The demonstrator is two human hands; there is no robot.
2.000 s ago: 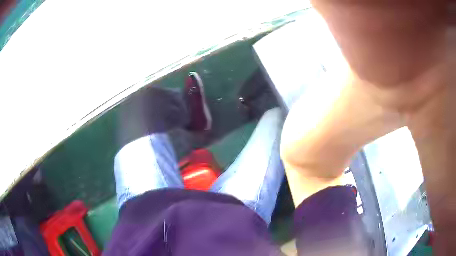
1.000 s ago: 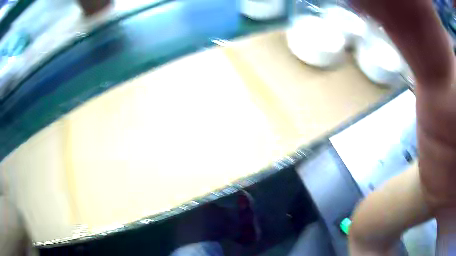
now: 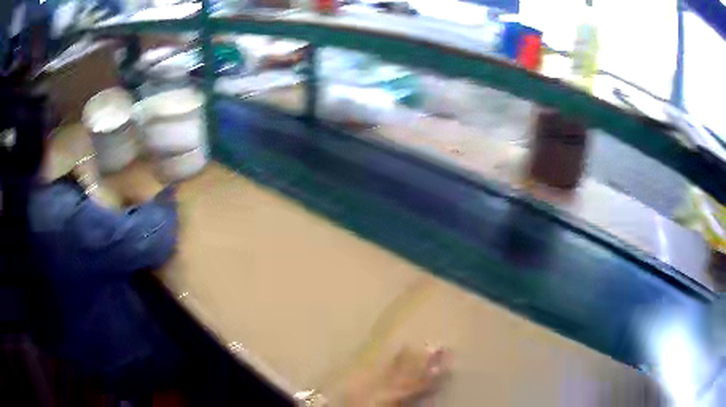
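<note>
My left hand (image 3: 402,380) is at the bottom edge, blurred and partly cut off, over the tan cardboard sheet (image 3: 271,262). Nothing shows in it; its finger spacing is unclear. My right hand is out of the picture. White round housings, blurred, stand at the far left end of the bench, one (image 3: 113,131) beside a larger white stack or housing (image 3: 173,131).
A person in a blue-grey sleeve (image 3: 119,230) is at the left bench edge, arm reaching toward the housings. A dark conveyor belt (image 3: 398,191) runs diagonally beyond the cardboard, with a green-framed shelf (image 3: 446,60) above. A brown block-like object (image 3: 559,149) stands behind the belt. A blurred white shape (image 3: 677,354) is lower right.
The view has swung from my legs and the machine's edge to along the bench and conveyor. The machine has left view; the person in blue-grey has come into view. My right hand is gone from the picture.
</note>
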